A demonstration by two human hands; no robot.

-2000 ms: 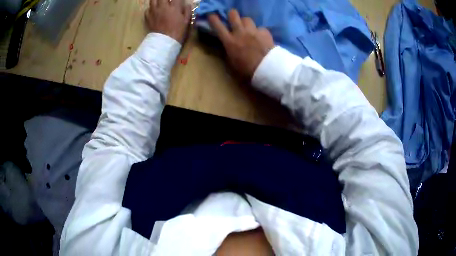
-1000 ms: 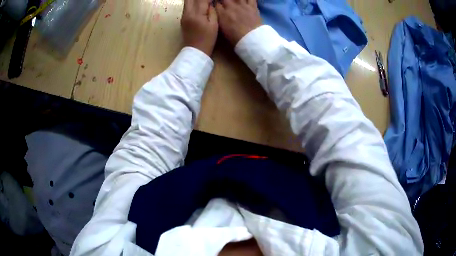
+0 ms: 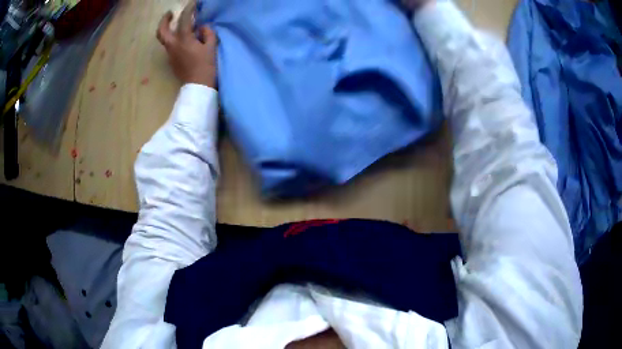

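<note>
A light blue garment [image 3: 300,88] lies in front of me, blurred and partly raised, its near edge bunched above the table. My left hand [image 3: 189,49] is at its upper left edge, fingers bent around the cloth edge. My right hand [image 3: 413,4] is mostly cut off by the top of the picture, at the garment's upper right corner; its fingers do not show.
More blue garments [image 3: 580,102] hang over the table's right edge. A clear plastic bag [image 3: 58,82], a dark narrow bar [image 3: 11,129] and a yellow strip [image 3: 27,78] lie at the left. A red bundle [image 3: 76,17] is at the upper left. The pale wood table [image 3: 116,136] has red spots.
The blue garment has come nearer and now spreads across the middle. My hands, together a second ago, have moved apart, the left leftward and the right to the upper right.
</note>
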